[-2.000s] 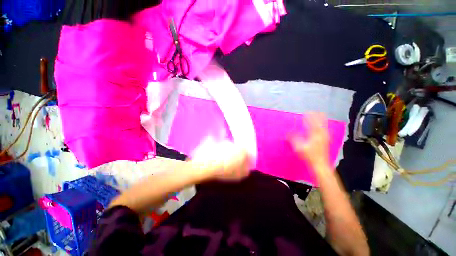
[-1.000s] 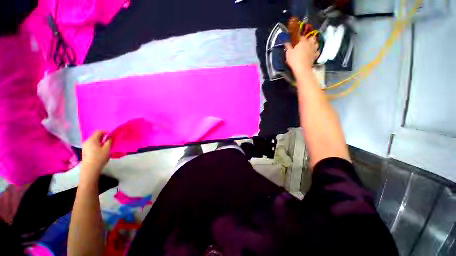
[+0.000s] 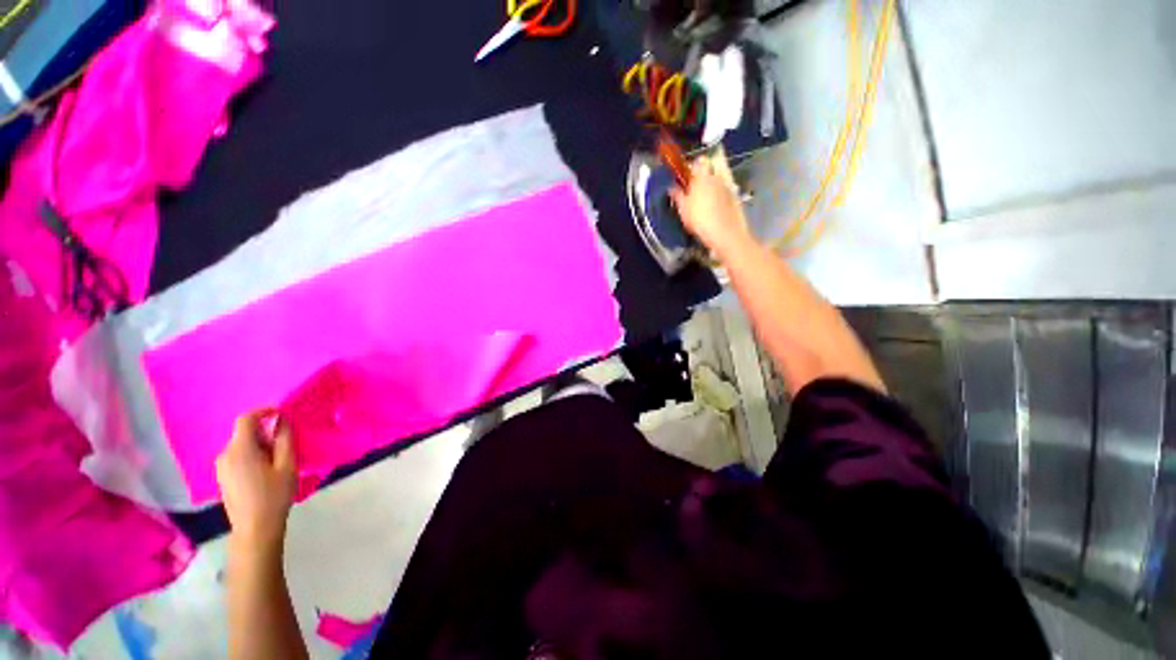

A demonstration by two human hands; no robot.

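A flat magenta fabric panel (image 3: 387,303) lies on a whitish-grey interfacing sheet (image 3: 426,181), which shows beyond its far and left edges. My left hand (image 3: 255,471) pinches the panel's near left edge, where the fabric is darker and slightly rumpled. My right hand (image 3: 709,200) is at the brown handle of the steam iron (image 3: 655,213) and is closed around it. The iron stands right of the panel, apart from it, with its silver rim showing.
Black shears (image 3: 88,271) lie on crumpled pink fabric (image 3: 110,116) at the left. Orange-yellow scissors (image 3: 535,16) lie on the black table cover (image 3: 374,77) at the top. Yellow hoses (image 3: 854,123) run right of the iron. Pink scraps are on the floor.
My right hand has gone from over the panel to the iron's handle. My left hand has gone to the panel's near left edge. The white strip is gone from the panel. The view has shifted and turned.
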